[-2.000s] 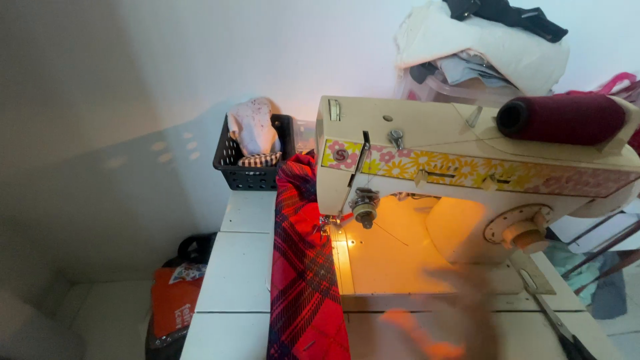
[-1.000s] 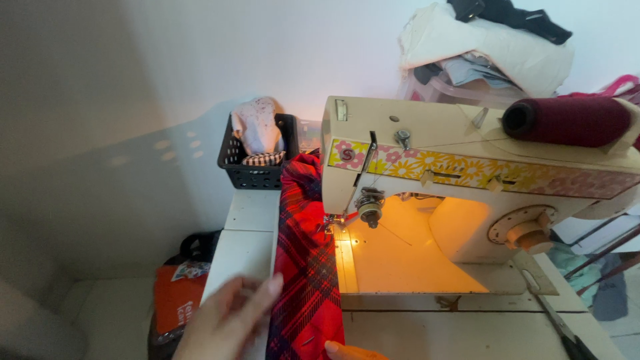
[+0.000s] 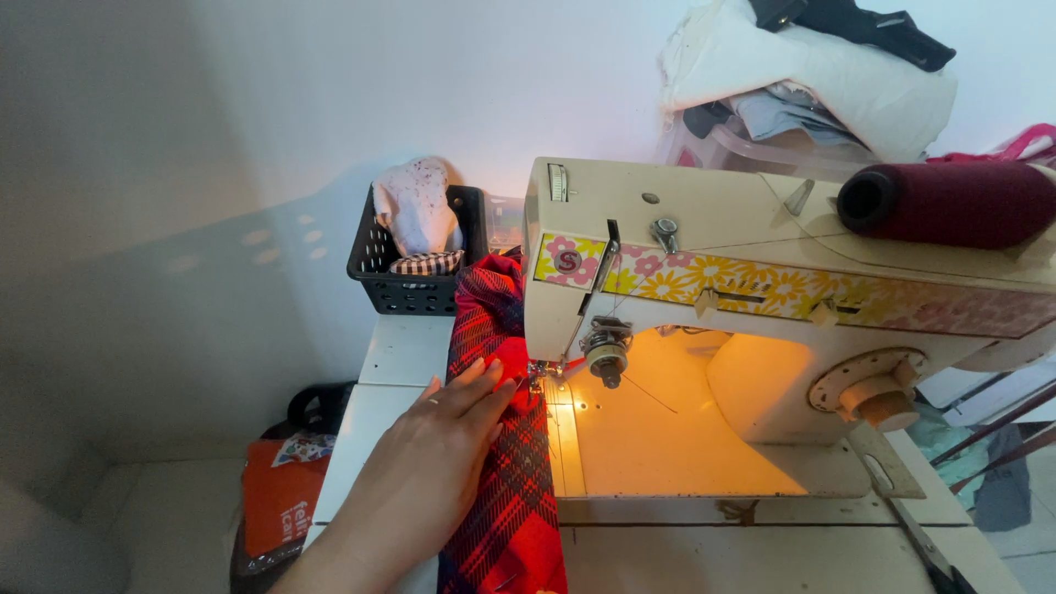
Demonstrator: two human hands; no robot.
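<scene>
Red and navy plaid fabric (image 3: 516,462) runs lengthwise along the left side of a cream sewing machine (image 3: 685,206) with a floral strip. My left hand (image 3: 437,445) lies flat on the fabric, fingers pointing at the presser foot (image 3: 546,375), which sits at the fabric's right edge. Whether those fingers pinch the cloth is unclear. Of my right hand, at most a sliver of fingertip shows at the bottom edge, by the fabric. A maroon thread cone (image 3: 949,205) lies on top of the machine, and its lamp lights the bed (image 3: 660,445).
Behind the fabric stands a black plastic basket (image 3: 412,293) holding cloth pieces. Scissors (image 3: 920,540) lie at the right of the white table (image 3: 709,561). A clear bin (image 3: 734,148) piled with fabric is behind the machine. An orange bag (image 3: 272,495) sits below the table's left edge.
My left hand has moved forward and right, from beside the fabric onto it near the presser foot. The blurred hand over the table's front two seconds ago is gone from there.
</scene>
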